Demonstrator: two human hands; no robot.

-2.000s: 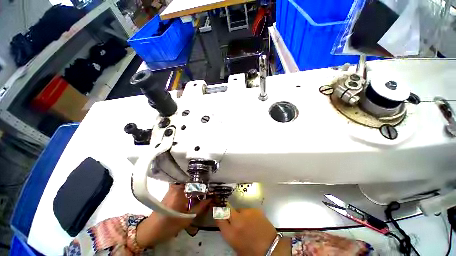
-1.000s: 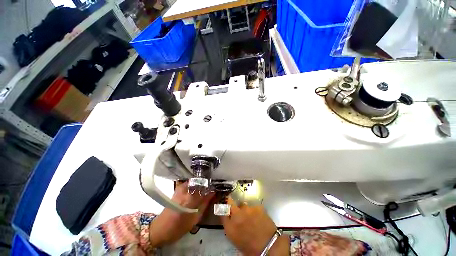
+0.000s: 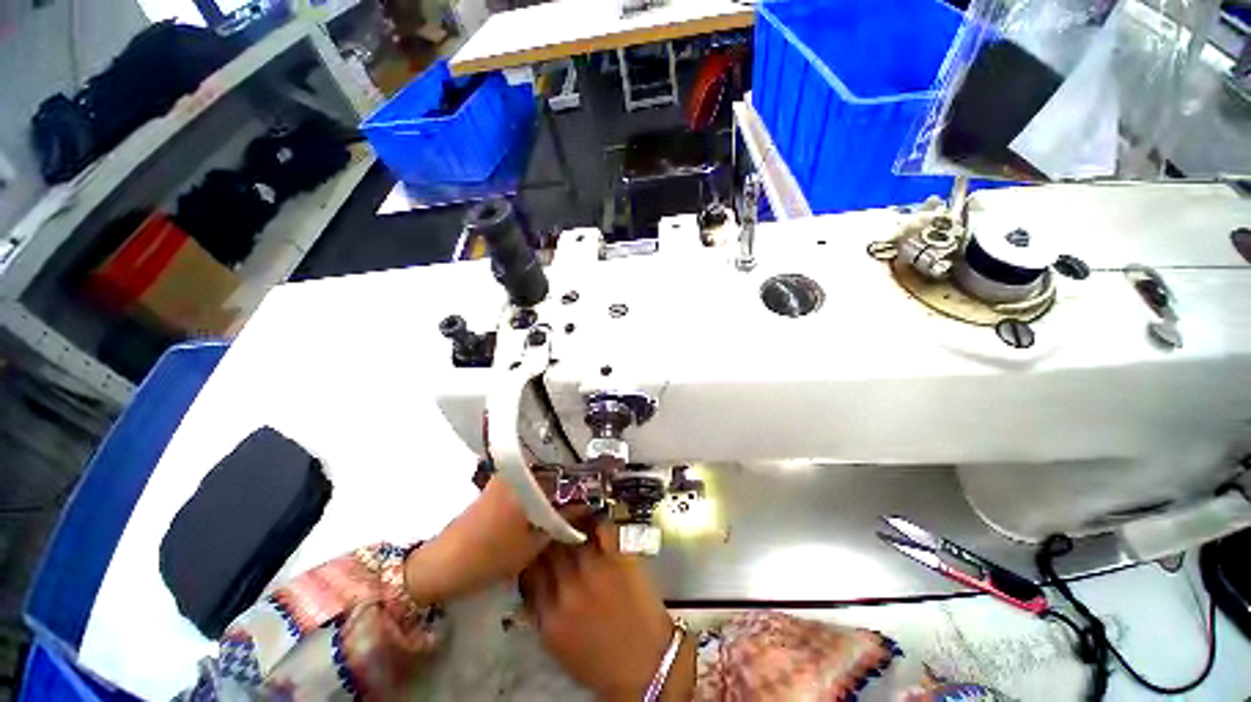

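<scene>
The white sewing machine (image 3: 823, 398) spans the view, with its needle area beside a bright lamp spot. My left hand (image 3: 483, 538) is left of the needle area, its fingers hidden behind the pale curved guard (image 3: 510, 460) and the machine head. My right hand (image 3: 593, 603) is just in front of the needle area, its fingers bent and close to my left hand. The work between the hands is hidden or too dark to tell. A stack of black panels (image 3: 244, 528) lies on the white table at the left.
Snips with red and black handles (image 3: 967, 565) lie right of the needle beside a black cable (image 3: 1091, 638). A blue crate (image 3: 117, 480) stands at the table's left edge. More blue crates (image 3: 460, 130) and a wooden-edged table (image 3: 604, 39) are behind the machine.
My right hand has moved left and closer to my left hand, its fingers now bent lower. The view has shifted, so the machine head appears further right.
</scene>
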